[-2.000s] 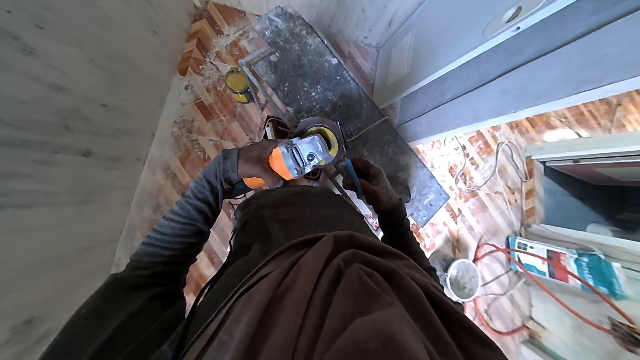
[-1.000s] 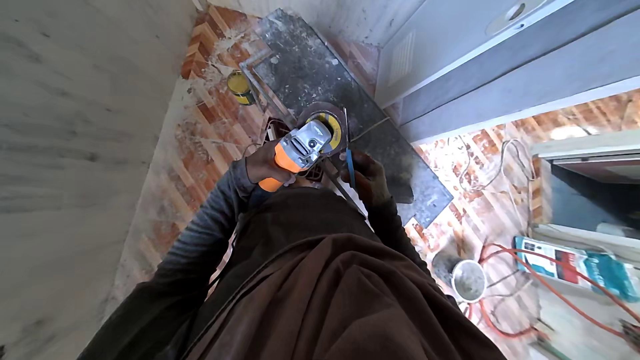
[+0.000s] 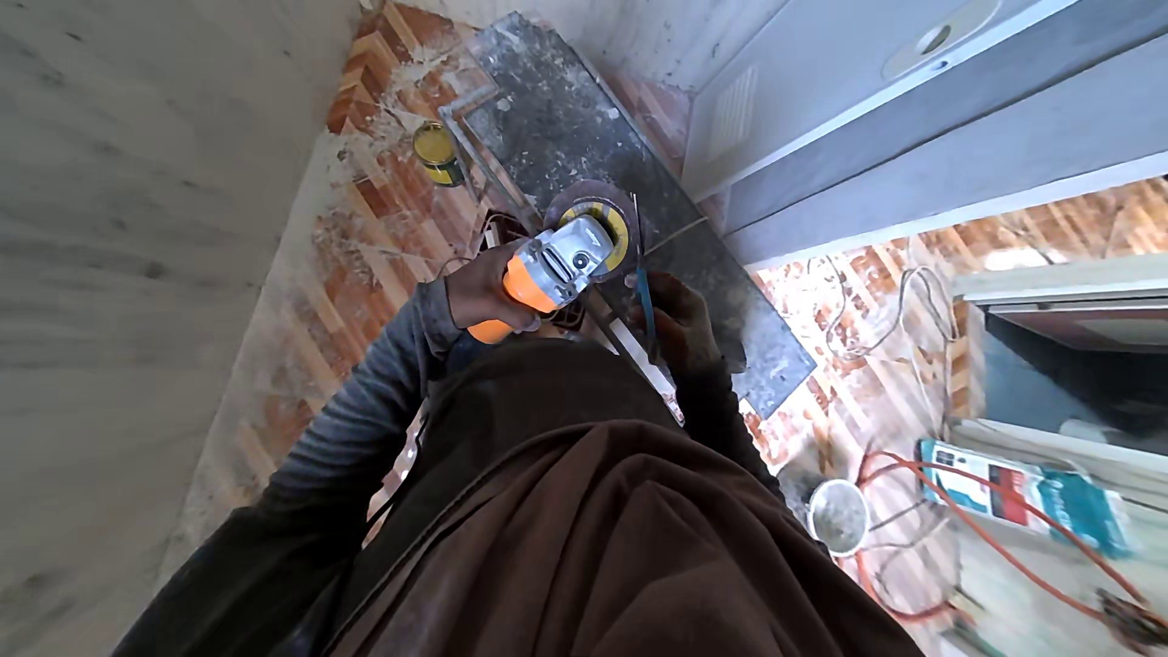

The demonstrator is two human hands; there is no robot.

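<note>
My left hand [image 3: 493, 290] is closed around the orange body of an angle grinder [image 3: 558, 265] with a metal gear head. The grinder's round disc [image 3: 589, 196], dark at the rim with a yellow middle, faces away from me. My right hand [image 3: 680, 319] grips a slim tool with a blue handle [image 3: 646, 297]; its thin metal shaft [image 3: 637, 214] points up beside the disc's right edge. Whether shaft and disc touch, I cannot tell. Below both hands is a dark, dust-marked board [image 3: 675, 237], with part of a metal frame [image 3: 497, 169] on its left.
A yellow tin [image 3: 437, 151] stands on the dusty herringbone floor at the upper left. White door panels [image 3: 821, 100] lean in from the upper right. At the right are a white bucket [image 3: 839, 518], an orange hose [image 3: 1013, 502], a loose cable [image 3: 903, 301] and a teal-and-white bag [image 3: 995, 484].
The thin shaft in my right hand now stands more upright beside the disc than two seconds ago. The grinder stays in my left hand.
</note>
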